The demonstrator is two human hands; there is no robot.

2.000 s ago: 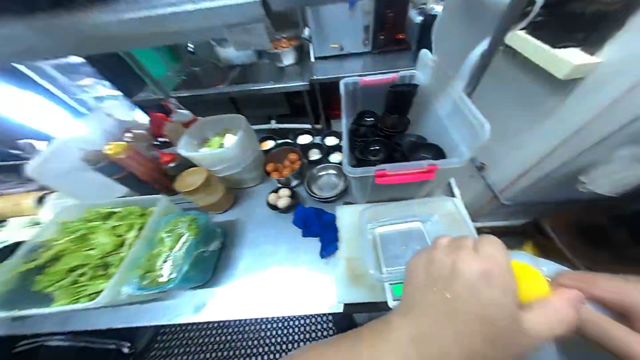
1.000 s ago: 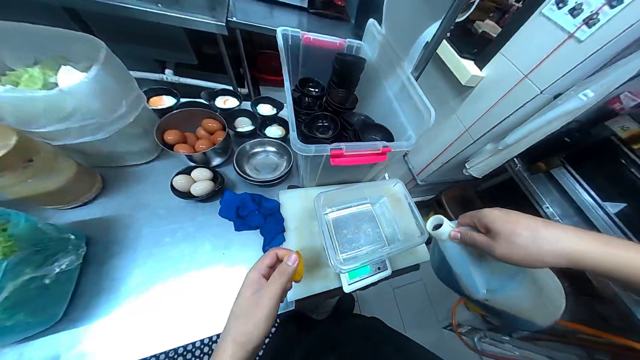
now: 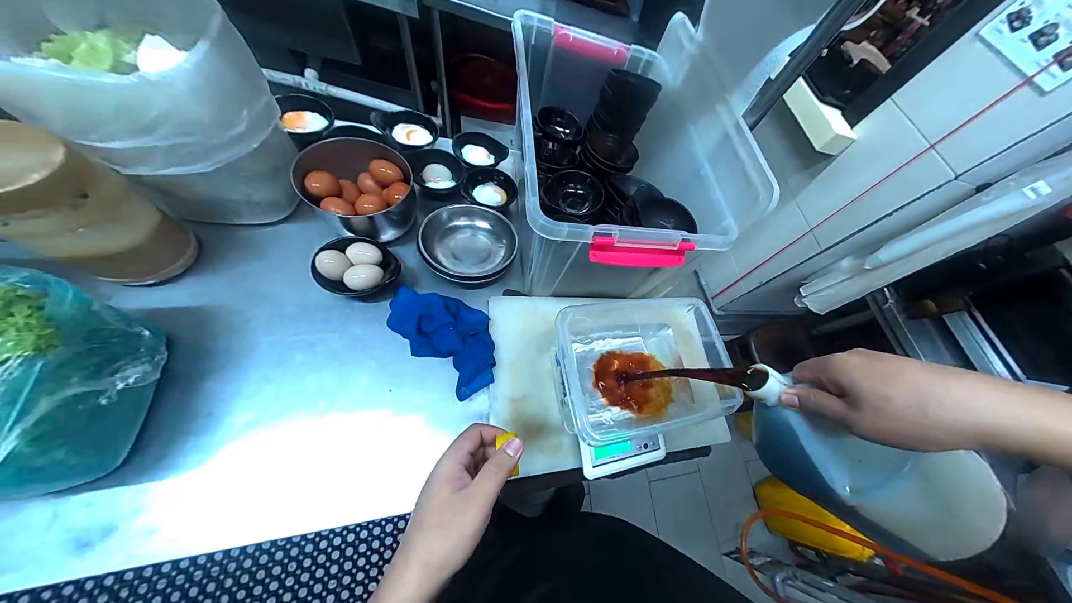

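Note:
My right hand (image 3: 846,398) grips the neck of a large plastic jug (image 3: 888,477), tilted to the left. A stream of dark brown liquid (image 3: 695,374) runs from its mouth into a clear plastic container (image 3: 712,410), where a reddish-brown pool (image 3: 632,383) lies on the bottom. That container sits on a small digital scale (image 3: 624,456) with a lit green display, over a white cutting board (image 3: 523,377). Near the board's front left corner, my left hand (image 3: 473,477) pinches a small yellow cap (image 3: 505,452) between thumb and fingers. A crumpled blue cloth (image 3: 444,331) touches the board's left side.
Behind the board stands a clear bin (image 3: 586,260) of black bowls. Left of it are steel bowls (image 3: 467,243), a steel pot of brown eggs (image 3: 356,188), a black bowl of pale eggs (image 3: 356,268) and small black bowls with eggs. Bagged greens (image 3: 75,385) sit far left; an orange hose (image 3: 754,544) hangs lower right.
The jug has been tipped over the clear container, which held no liquid one second ago. Dark liquid now pours in and pools there. The yellow cap remains in my left hand.

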